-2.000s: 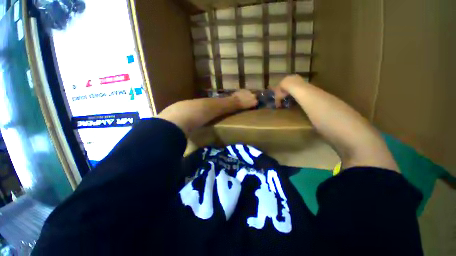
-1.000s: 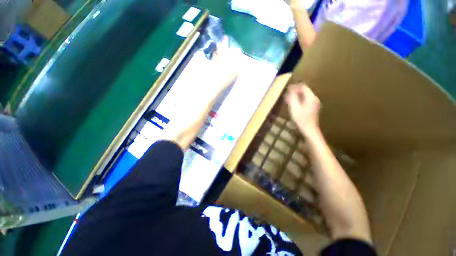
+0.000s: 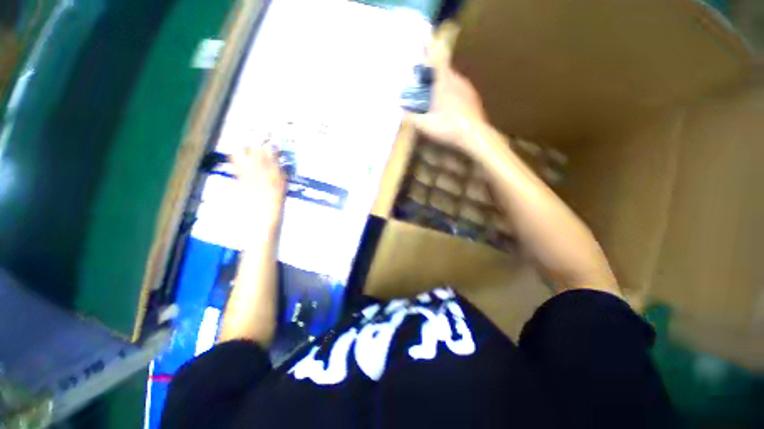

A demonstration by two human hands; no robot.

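Observation:
My left hand (image 3: 260, 172) is blurred over the white printed bench covering (image 3: 322, 105), with a small shiny bagged product (image 3: 287, 159) at its fingers, which look closed on it. My right hand (image 3: 455, 109) is above the near-left edge of the open brown carton (image 3: 452, 264) and grips another dark product in clear plastic (image 3: 417, 89). The brown divider grid (image 3: 444, 180) shows inside the carton, partly hidden by my right forearm. Some shiny bagged products (image 3: 456, 226) line the carton's near side.
A green conveyor or bench surface (image 3: 138, 176) with a raised edge runs along the left. Tall carton flaps (image 3: 586, 59) stand at the far and right sides. Blue printed material (image 3: 197, 276) and a dark shiny patch lie near my left forearm. A grey sheet stack (image 3: 59, 335) is at lower left.
My left hand has drawn back towards me from the far end of the covering. My right hand has moved from over the carton to its left edge and now holds a bagged product.

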